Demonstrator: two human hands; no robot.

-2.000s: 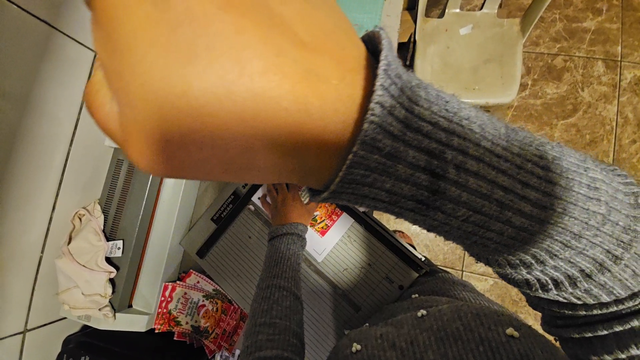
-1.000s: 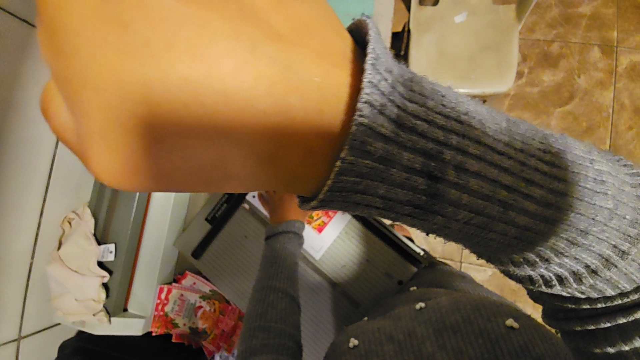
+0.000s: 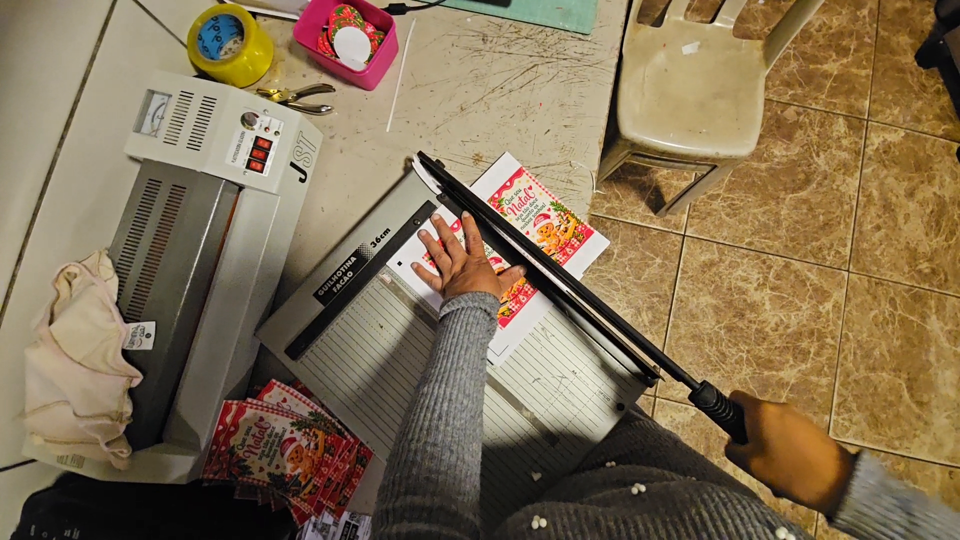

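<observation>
A guillotine paper cutter (image 3: 345, 367) with a ruled grey bed lies slantwise on the worktable. My left hand (image 3: 469, 262) presses flat, fingers spread, on a printed Christmas card sheet (image 3: 517, 300) upon the bed. Part of the printed sheet (image 3: 540, 210) shows beyond the long black blade arm (image 3: 555, 270), which lies low across it along the cutter's edge. My right hand (image 3: 787, 450) is closed around the black ribbed handle (image 3: 718, 409) at the arm's near end. Whether the blade has passed through the sheet is hidden.
A laminator (image 3: 255, 247) with a cream cloth (image 3: 79, 367) on it stands at left, beside piled printed cards (image 3: 285, 450). Yellow tape roll (image 3: 229, 45), metal hand punch (image 3: 296, 96) and pink container (image 3: 346, 37) sit at the back. A plastic chair (image 3: 686, 90) is beyond the table's right edge.
My right hand and forearm, which filled the upper view close to the camera, have come down to the lower right, where the hand now holds the cutter handle. My left hand remains on the sheet.
</observation>
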